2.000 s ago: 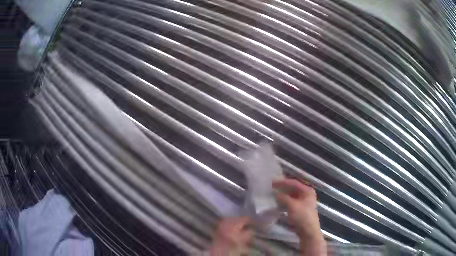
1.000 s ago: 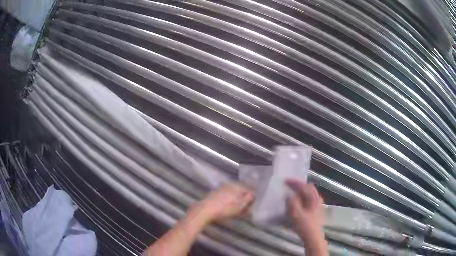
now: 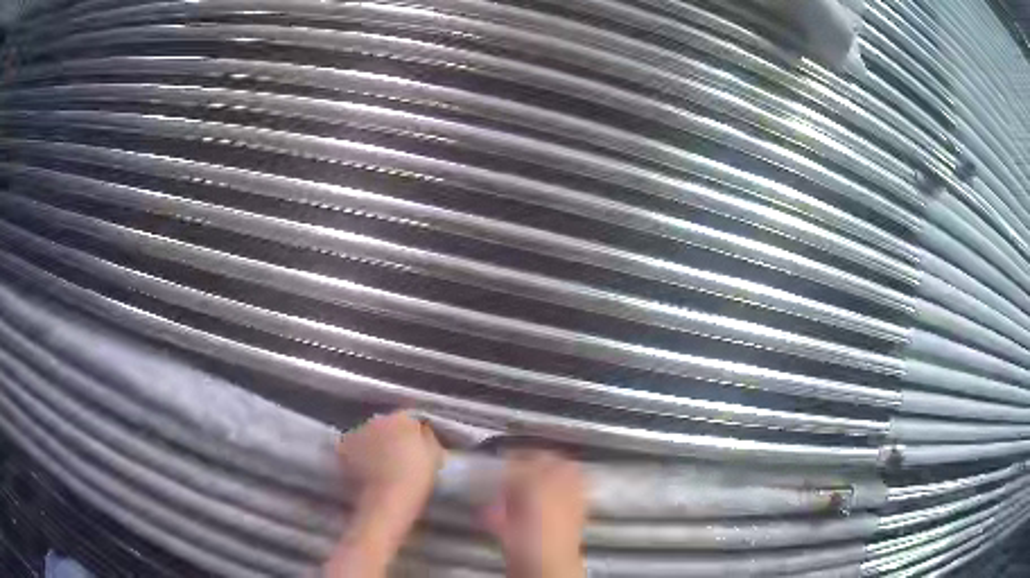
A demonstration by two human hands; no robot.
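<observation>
Long shiny metal tubes lie side by side. Nearer me, several tubes have matt pale sleeves. A loose whitish cloth strip lies along the nearest sleeved tube, left of my hands. My left hand is curled over the pale covering at the lower middle, fingers closed on it. My right hand is just right of it, on the same covered tube, blurred; its grip is unclear. A pale covering shows between the hands. The separate hand-sized wrap cannot be made out.
Pale-covered tube ends fan out at the right edge. Small dark and brass-coloured fittings sit near the lower right. A crumpled pale cloth lies on the tubes at the top right. A bit of bluish cloth shows at the bottom left.
My view has swung right along the tubes. The pale wrap raised between my hands is now no longer distinct, and both hands are down on the covered tube.
</observation>
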